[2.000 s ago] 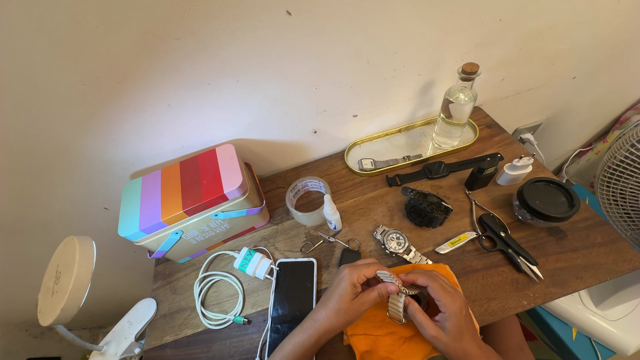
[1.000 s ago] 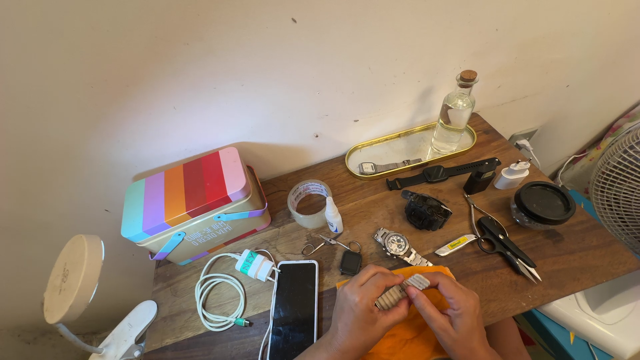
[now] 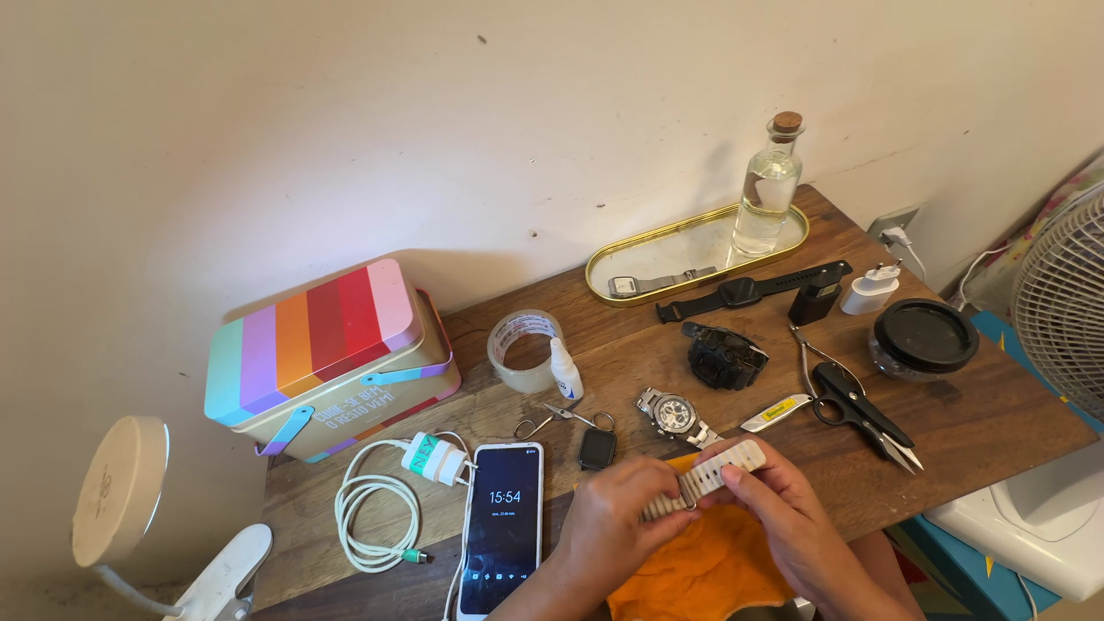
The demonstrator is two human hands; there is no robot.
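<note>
Both hands hold a pale ribbed watch strap (image 3: 718,467) above an orange cloth (image 3: 703,565) at the table's front edge. My left hand (image 3: 617,509) grips the strap's left part near a small metal buckle or loop. The fingers and thumb of my right hand (image 3: 776,496) pinch its right part, where a row of holes shows. Whether a watch case is attached is hidden by the fingers. Just behind the hands lie a steel wristwatch (image 3: 674,416) and a small black square watch case (image 3: 597,449). Small scissors (image 3: 565,414) lie open beyond that case.
Left: striped tin box (image 3: 319,354), lamp (image 3: 121,492), coiled cable (image 3: 341,509), lit phone (image 3: 503,526). Behind: tape roll (image 3: 523,379), glue bottle (image 3: 565,369), gold-rimmed tray (image 3: 595,283) holding a corked bottle (image 3: 768,198) and watch. Right: black watches (image 3: 726,358), cutter (image 3: 776,414), black-handled snips (image 3: 862,414), lidded jar (image 3: 927,335), fan (image 3: 1065,302).
The strap has been turned in my hands, and its row of holes now shows. The phone screen, dark before, is lit now.
</note>
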